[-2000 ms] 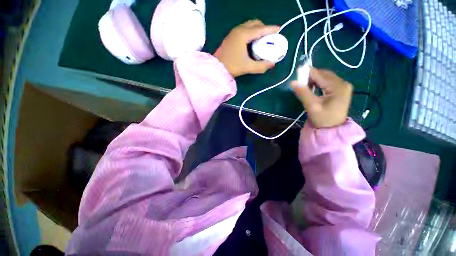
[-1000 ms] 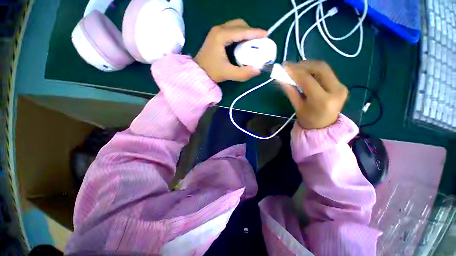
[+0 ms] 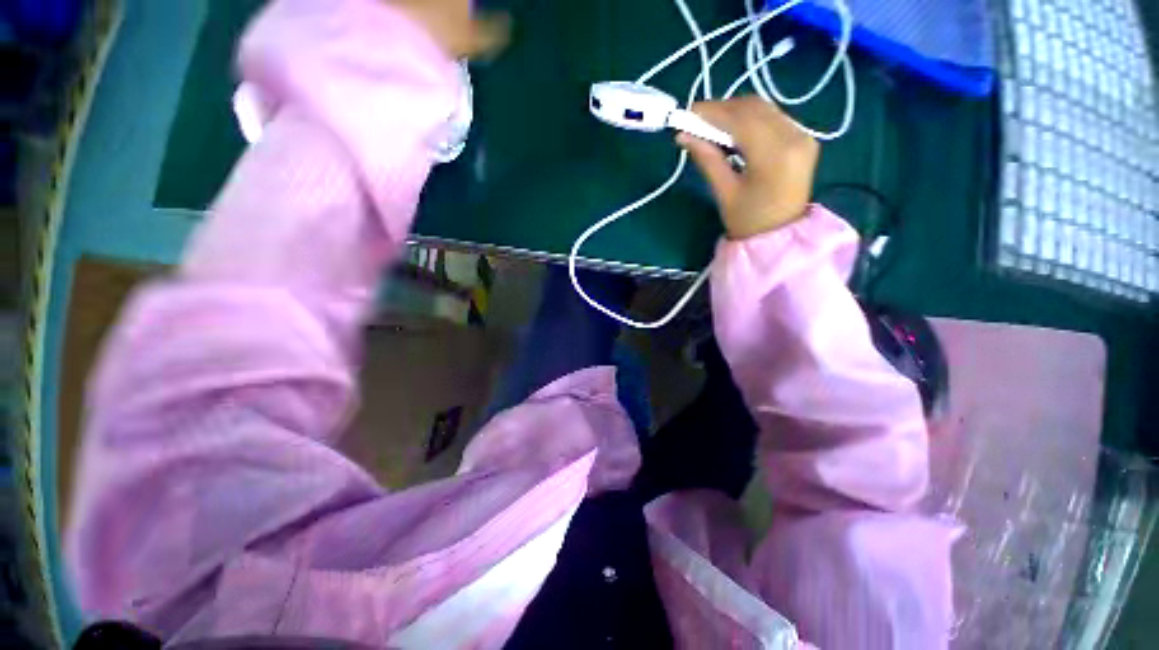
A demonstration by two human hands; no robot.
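Note:
My right hand holds a small white block, probably the USB adapter, between its fingertips. Its far end meets the white round disc, now seen edge-on with dark ports on its side. The disc is joined to the white cable, which hangs in a loop past the bench edge. My left hand is at the top edge, cut off and blurred; I cannot tell if it holds anything. The headphones are mostly hidden behind my left sleeve, with only bits of white showing.
A blue tray lies at the upper right beside a white grid of keycap-like parts. A black mouse sits by my right sleeve on a pink mat, with clear plastic bags on it. The green bench edge runs below the disc.
My left hand has let go of the disc and moved up and left towards the headphones. The adapter in my right hand now meets the disc, which has turned edge-on.

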